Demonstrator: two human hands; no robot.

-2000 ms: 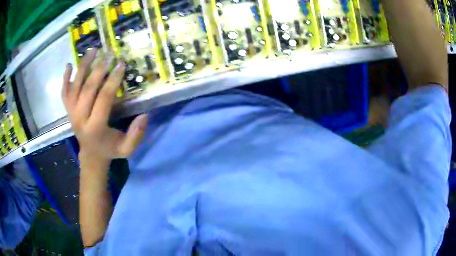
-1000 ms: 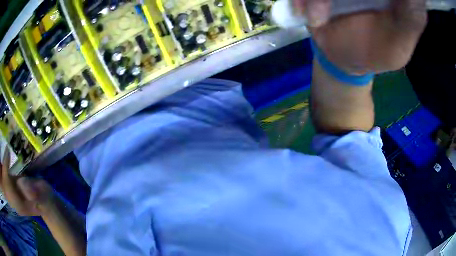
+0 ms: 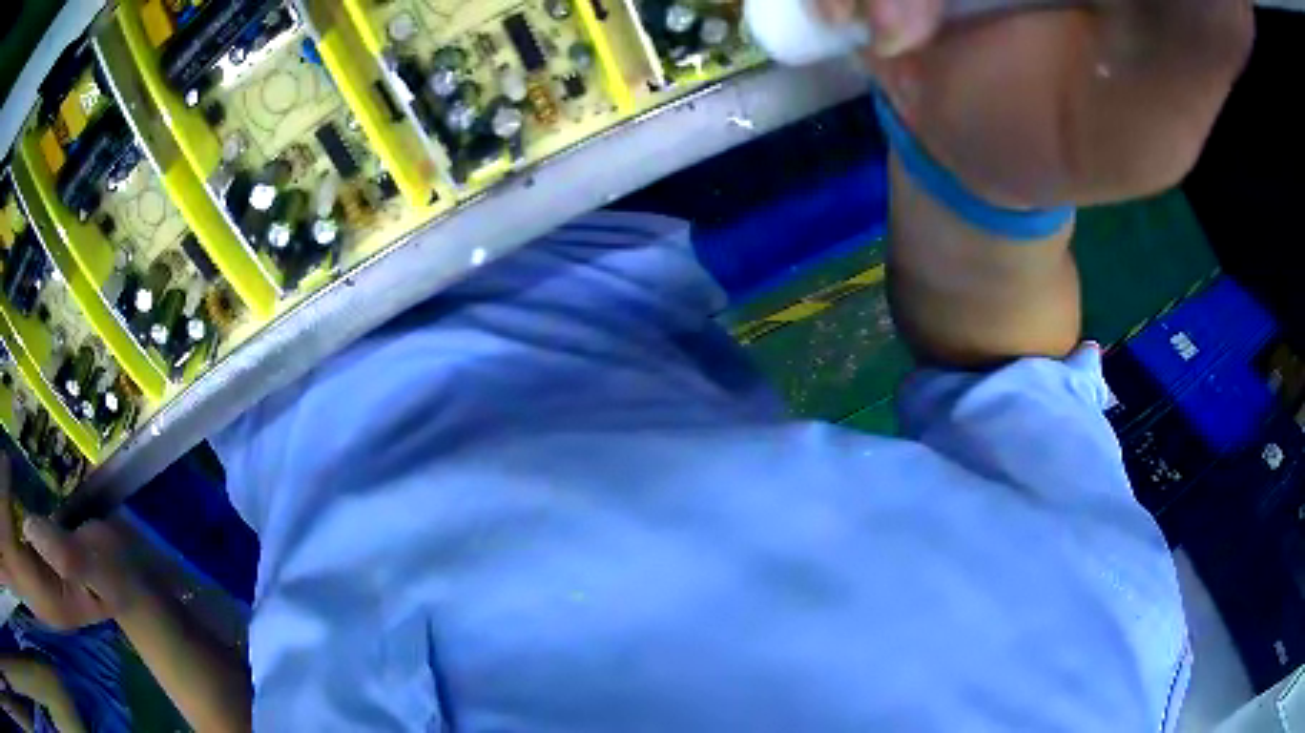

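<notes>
Circuit boards (image 3: pixel 294 122) lie side by side in a curved row at the upper left, with upright yellow strips (image 3: pixel 201 215) between them. My right hand (image 3: pixel 1066 108), with a blue band on the wrist, is shut around a translucent bottle at the upper right. The bottle's white rounded end (image 3: pixel 802 29) is at the metal edge, beside the rightmost visible board. The rest of the bottle is mostly hidden by the hand. My left hand (image 3: pixel 57 566) is at the far left picture edge, partly cut off, below the row's left end. Its thumb and fingers are apart, with nothing visible in it.
A silver-grey metal rail (image 3: pixel 472 258) runs along the near side of the boards, close to my body. Blue bins (image 3: pixel 1209 358) stand low at the right on a green floor with a yellow marking (image 3: pixel 809 304). Another person's blue sleeve (image 3: pixel 86 680) shows at the lower left.
Since two seconds ago, the view has turned and my right hand shows with the bottle. In the last second, the boards have shifted slightly right and up in view; both hands have hardly moved.
</notes>
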